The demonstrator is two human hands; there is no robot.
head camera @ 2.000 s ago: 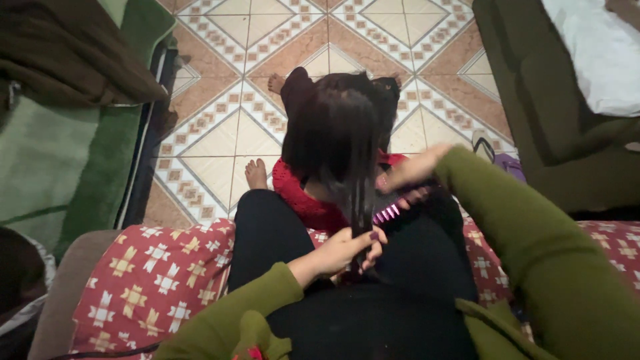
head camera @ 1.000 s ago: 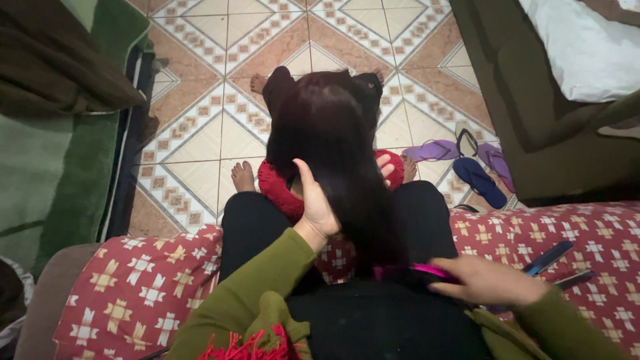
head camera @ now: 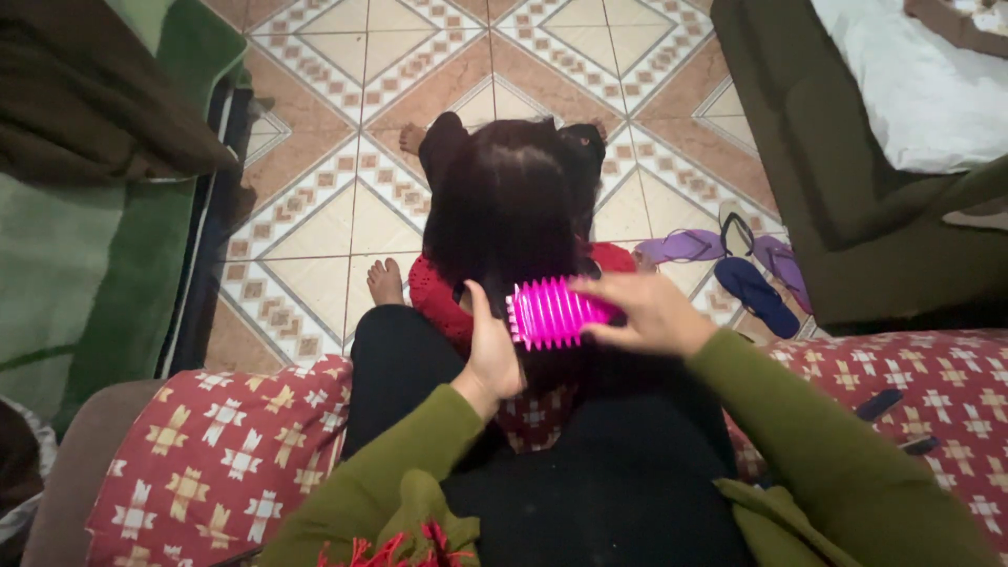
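Note:
A person with long dark hair [head camera: 508, 197] and a red top [head camera: 433, 295] sits on the floor between my knees, back towards me. In my right hand [head camera: 654, 315] is a bright pink hairbrush [head camera: 551, 313], lying across the lower hair with its ribbed pink side up. My left hand [head camera: 490, 354] is at the left edge of the hair, thumb raised and palm turned towards the strands; its other fingers are partly hidden, and whether they grip any hair cannot be told.
Purple [head camera: 683, 246] and dark blue flip-flops [head camera: 756, 298] lie on the tiled floor at right. Two dark, slim objects [head camera: 878, 404] rest on the red patterned cover [head camera: 953, 378]. A brown sofa [head camera: 827, 197] stands at right, a green rug or cover [head camera: 157, 260] at left.
The pink brush in my right hand has moved up and left from low over my lap onto the hair. My left hand has shifted down along the hair's left side.

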